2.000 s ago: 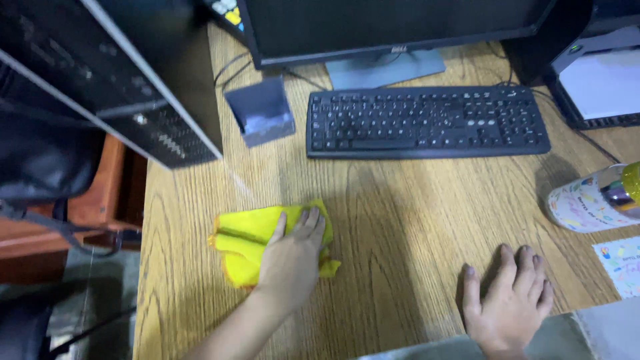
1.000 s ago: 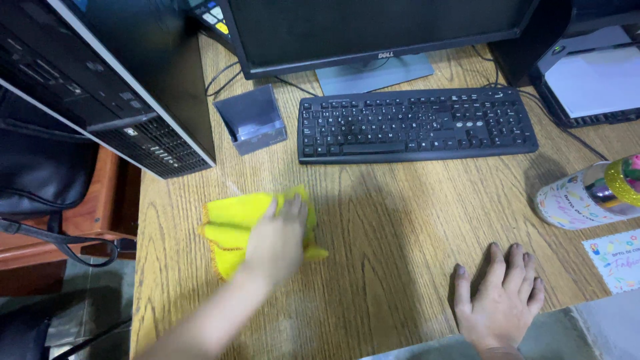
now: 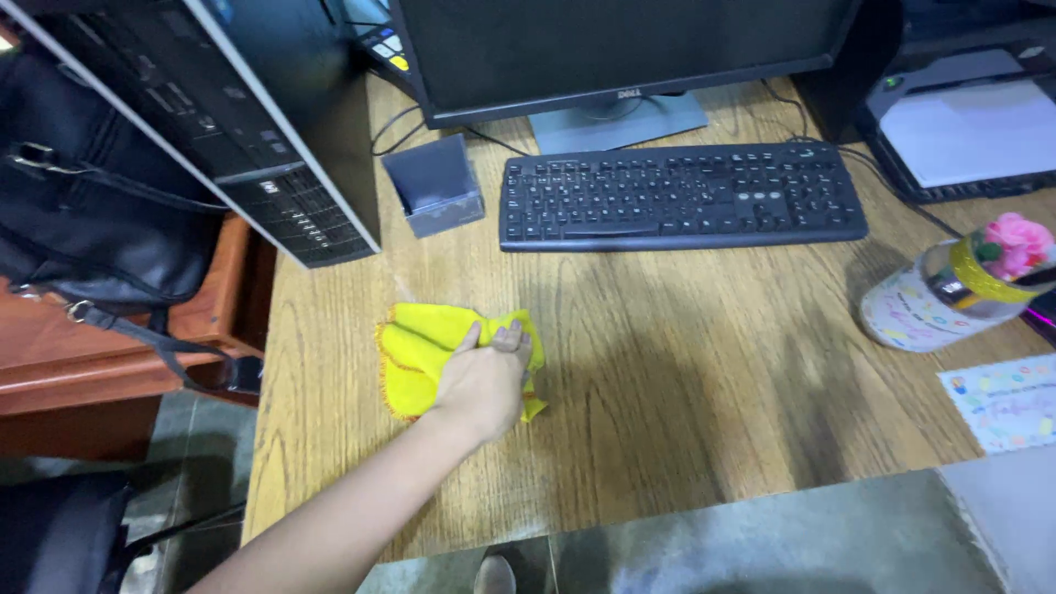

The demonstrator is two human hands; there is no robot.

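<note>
My left hand [image 3: 487, 379] presses a yellow cloth [image 3: 425, 351] with orange stitched edges against the wood-grain desk top [image 3: 643, 396], left of the middle. Its fingers are bent over the right part of the cloth, which lies bunched in folds. Behind the cloth stands a small dark, clear-sided holder [image 3: 437, 186], and to the right of that a black keyboard [image 3: 681, 198] lies below the monitor [image 3: 627, 49]. My right hand is out of view.
A black computer tower [image 3: 272, 140] stands at the back left, beside a black bag [image 3: 99, 190] on reddish wooden furniture. At the right are a decorated jar [image 3: 932, 297] with a pink flower, a printed card [image 3: 1006, 404] and a printer [image 3: 973, 124] holding paper.
My right hand, which rested on the desk near the front edge at the right, has left the view. My left hand stays on the cloth, its fingers now more curled.
</note>
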